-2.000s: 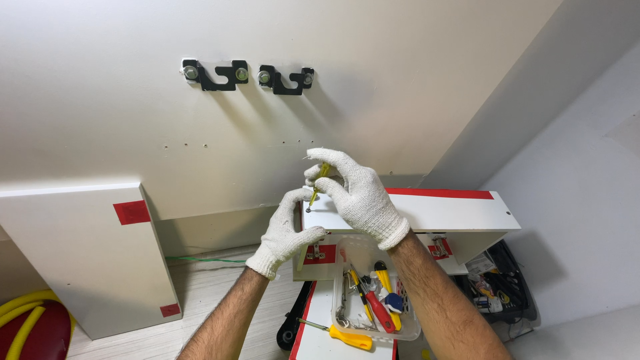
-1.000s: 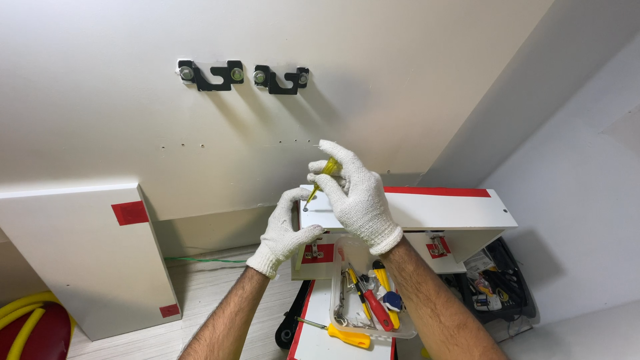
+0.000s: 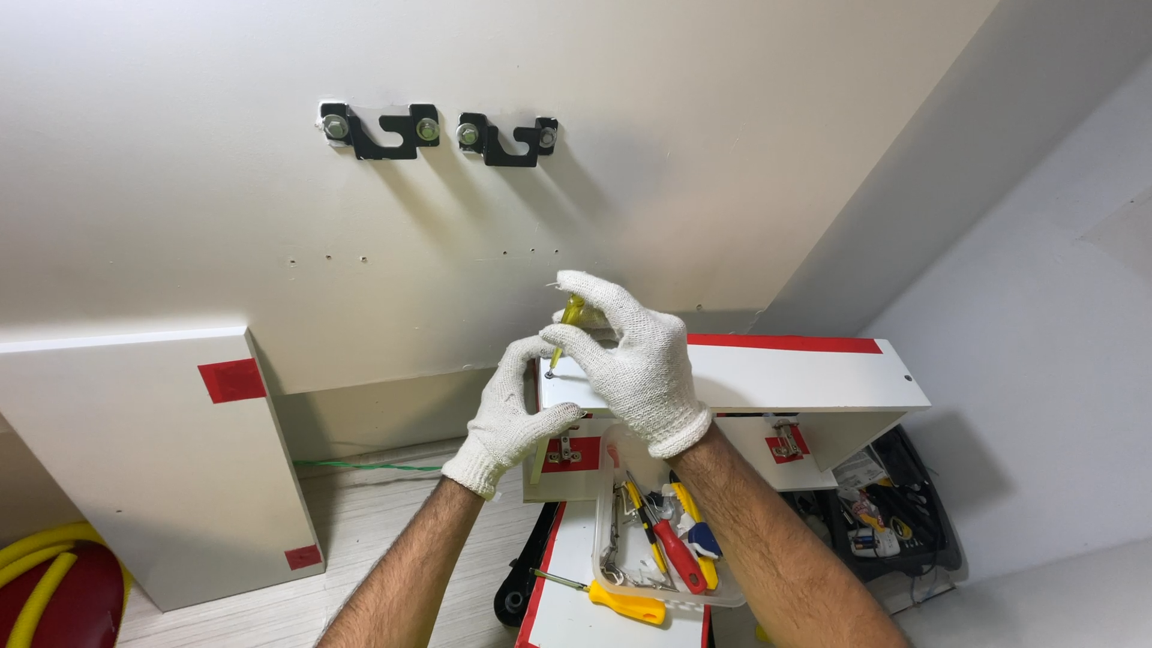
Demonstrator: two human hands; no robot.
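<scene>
My right hand [image 3: 643, 364], in a white knit glove, holds a small screwdriver with a clear yellow handle [image 3: 571, 312] between thumb and fingers. The screwdriver's tip meets a screw [image 3: 550, 374] near the left end of a white cabinet's top panel [image 3: 765, 376]. My left hand [image 3: 515, 409], gloved too, grips that cabinet's left corner, its thumb at the front edge. Red tape runs along the panel's back edge. Below, metal hinge plates [image 3: 565, 450] sit on red patches inside the cabinet.
A plastic tub [image 3: 648, 594] of hand tools and a yellow-handled screwdriver [image 3: 625, 603] lie on a white board below. A white door panel [image 3: 153, 450] leans at left. Black metal brackets [image 3: 382, 133] are bolted to the wall. A black toolbox [image 3: 936, 504] stands at right.
The fingers of my right hand have shifted around the screwdriver's handle, and the tool's tilt has varied slightly. My left hand has stayed at the cabinet corner.
</scene>
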